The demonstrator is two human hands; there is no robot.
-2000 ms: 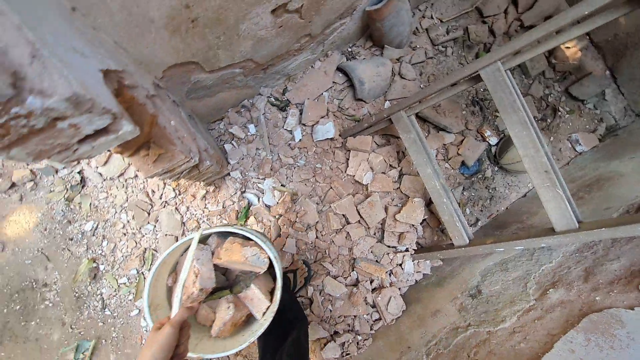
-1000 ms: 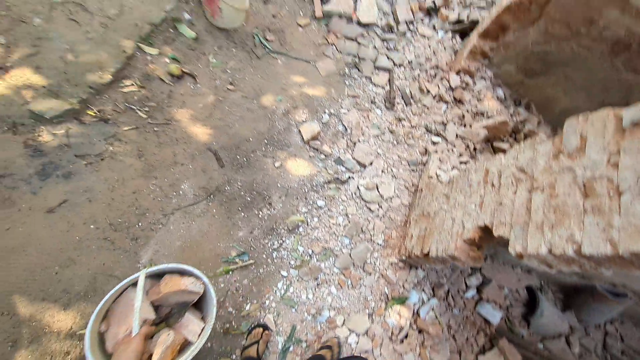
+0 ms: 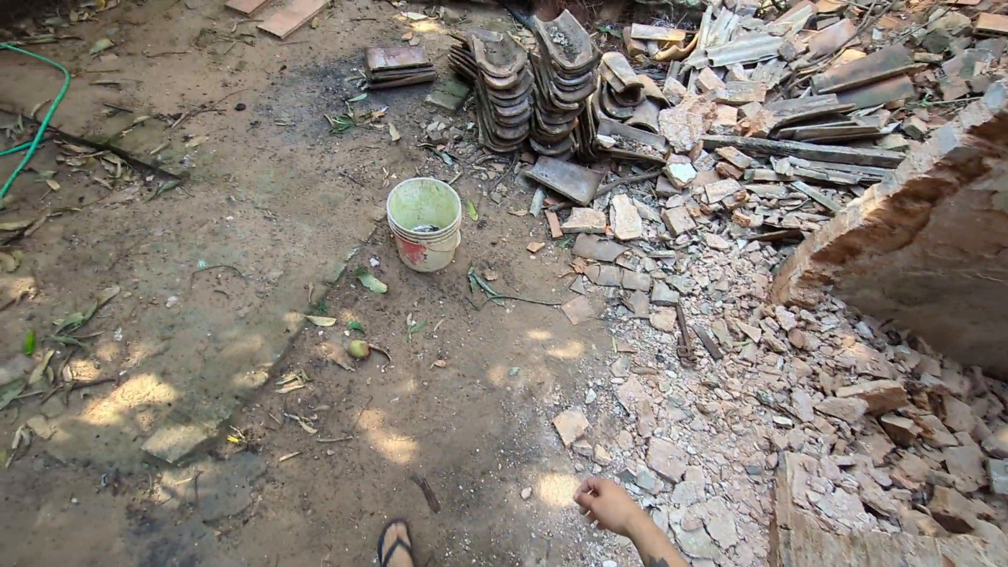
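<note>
My right hand (image 3: 605, 504) reaches in from the bottom edge, right of my sandalled foot (image 3: 395, 543). Its fingers are loosely curled, with nothing seen in them. The hand hangs over the border between bare soil and brick rubble (image 3: 693, 441); a flat broken piece (image 3: 571, 426) lies just beyond it. My left hand is out of view. Farther ahead, a whitish plastic bucket (image 3: 425, 252) with a red patch stands upright on the soil, a little dark matter at its bottom. The metal basin of brick pieces is not in view.
Stacks of curved clay roof tiles (image 3: 504, 98) stand beyond the bucket, beside a heap of broken tiles and slats (image 3: 787, 118). A broken brick wall (image 3: 898, 197) rises at right, another wall edge (image 3: 866, 547) at bottom right. A green hose (image 3: 49, 118) lies far left.
The view has swung up and across the yard. The basin of brick pieces, seen at lower left one second ago, has left the view. My right hand and the whole bucket have come into view.
</note>
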